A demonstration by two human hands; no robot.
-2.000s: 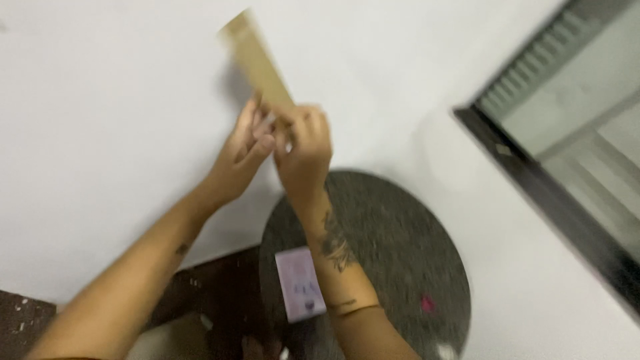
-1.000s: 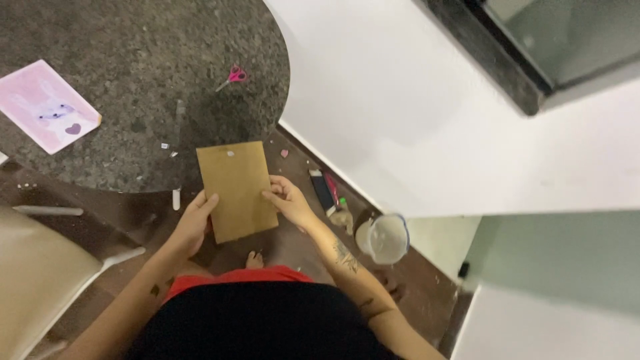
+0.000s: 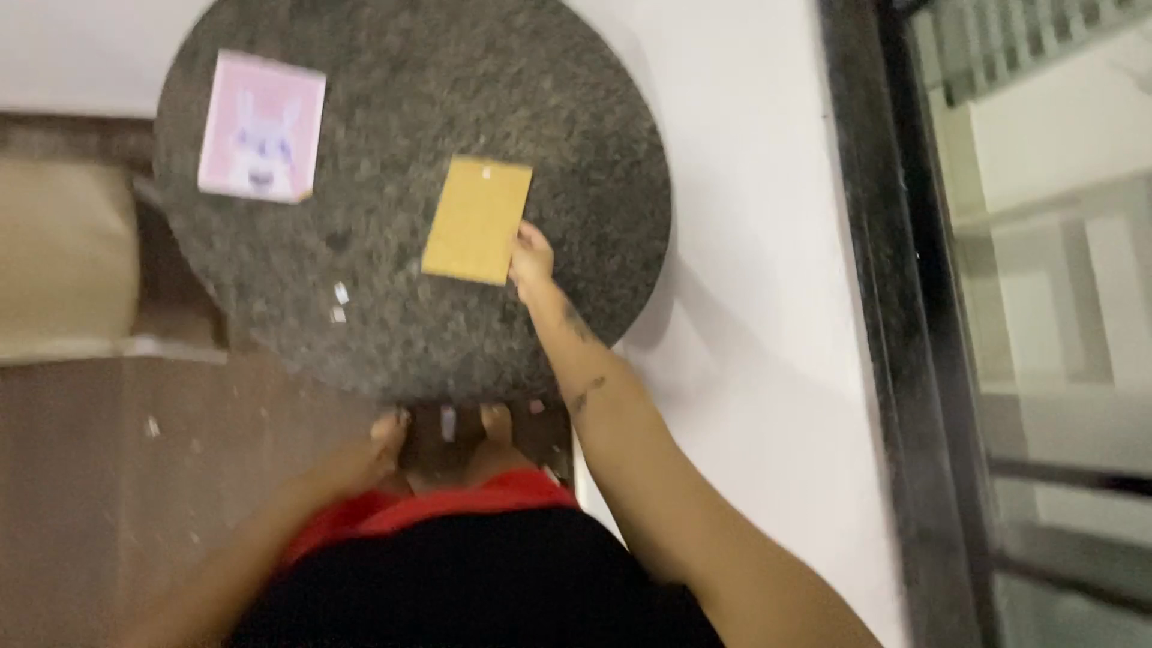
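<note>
My right hand [image 3: 531, 259] grips the right edge of a thin rectangular brown board [image 3: 477, 220], which lies over the round dark stone table [image 3: 387, 117]. A small white piece is on the board near its far edge. Whether the board rests flat on the table I cannot tell. My left hand [image 3: 364, 463] is low by my lap, off the board and blurred, so its fingers are unclear. A pink picture of a rabbit [image 3: 261, 126] lies on the table at the left, and small white scraps [image 3: 340, 293] lie near the table's near side.
A beige chair [image 3: 63, 256] stands left of the table. My feet are on the brown floor [image 3: 90, 486] just below the table edge. A white wall [image 3: 756, 225] and a dark-framed window [image 3: 891, 297] run along the right.
One second ago both hands held the board in front of my lap; now it is over the table in my right hand alone. My left hand has let go. The view has shifted.
</note>
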